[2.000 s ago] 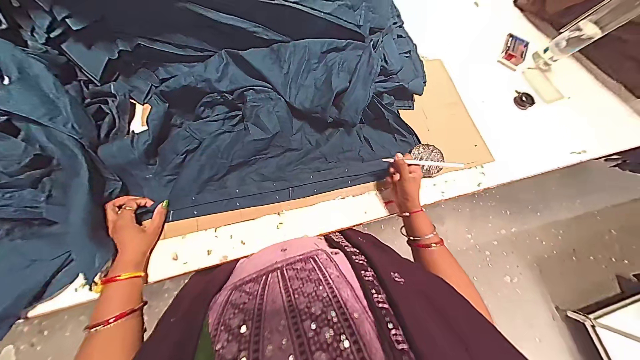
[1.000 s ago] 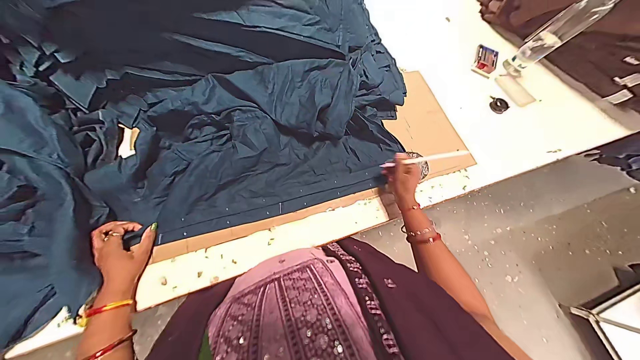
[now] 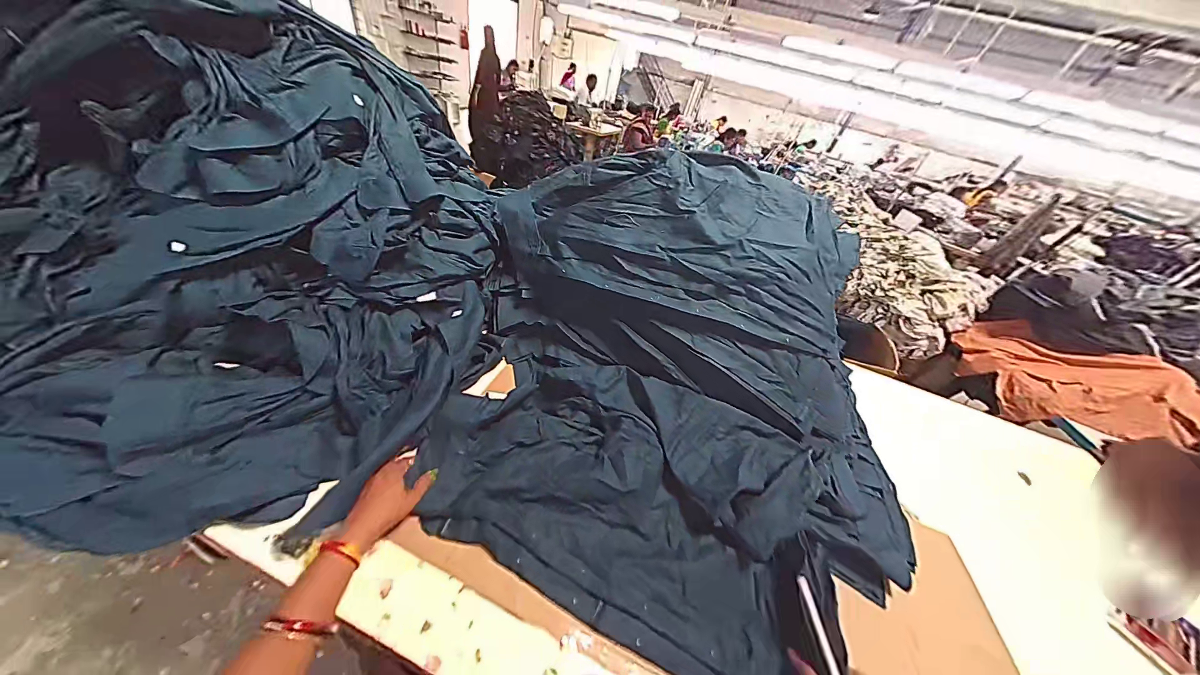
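Note:
Dark blue cloth [image 3: 600, 469] lies wrinkled in layers over brown card [image 3: 937, 600] on a white table. My left hand [image 3: 389, 497] is at the cloth's near edge, left of centre, its thumb against the cloth and its other fingertips partly hidden by a fold. At the bottom edge, only a sliver of my right hand [image 3: 799, 663] shows, beside a slim white pencil-like marker [image 3: 818, 619] that stands out against the cloth. The rest of that hand is out of frame. A large heap of the same cloth [image 3: 234, 403] fills the left side.
The white table [image 3: 994, 469] bears scraps along its near edge. An orange cloth [image 3: 1078, 375] and pale heaped fabric [image 3: 900, 272] lie beyond it. A blurred round patch covers something at the right edge. Several people are at work in the far background.
The view has swung up and left, bringing the room into sight. My right hand, earlier seen with the white marker at the cloth's right end, is now almost out of frame.

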